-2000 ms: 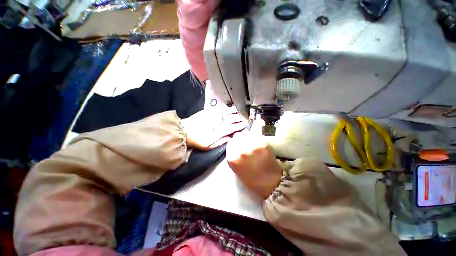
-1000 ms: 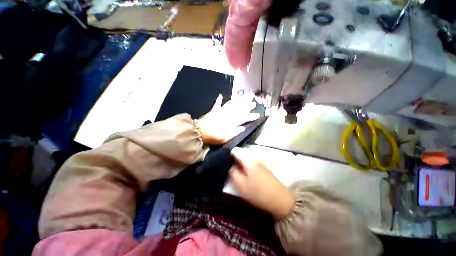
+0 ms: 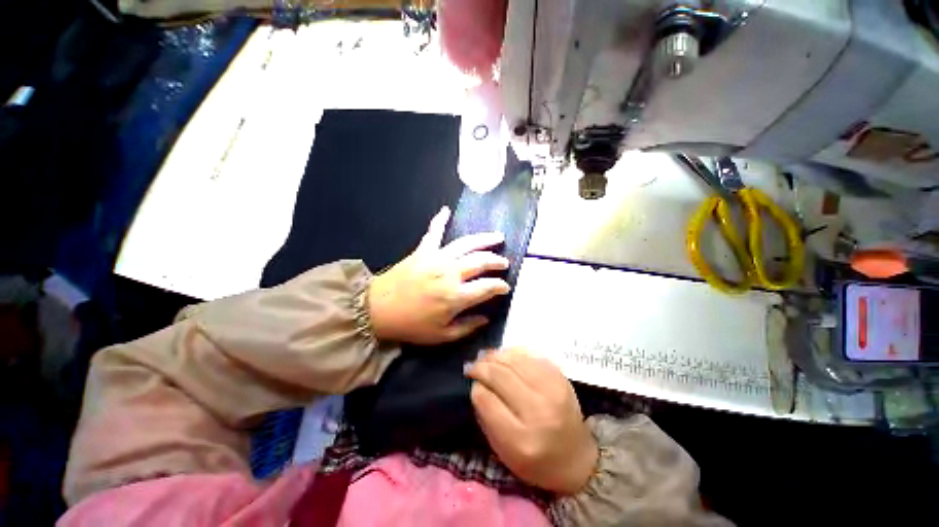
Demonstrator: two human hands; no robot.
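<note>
A black fabric panel [image 3: 376,180] lies on the white machine table, its right edge under the needle area, its near part hanging over the front edge toward my lap. My left hand [image 3: 438,293] lies flat on the fabric with fingers spread, in front of the needle. My right hand [image 3: 530,412] is at the table's front edge, fingertips pinching the fabric's right edge. The sewing machine head [image 3: 762,93] stands at the right. The presser foot area [image 3: 543,170] is partly lost in glare.
Yellow-handled scissors [image 3: 746,239] lie right of the needle. A knurled dark attachment [image 3: 592,170] is beside the foot. A pale plate with a round hole [image 3: 481,154] lies left of the needle under a pink cover [image 3: 472,36]. A lit phone [image 3: 883,321] is at the right.
The panel now lies flatter and straighter along the needle. My left hand has flattened on it, my right hand has moved from near the needle to the front edge, and the view has shifted.
</note>
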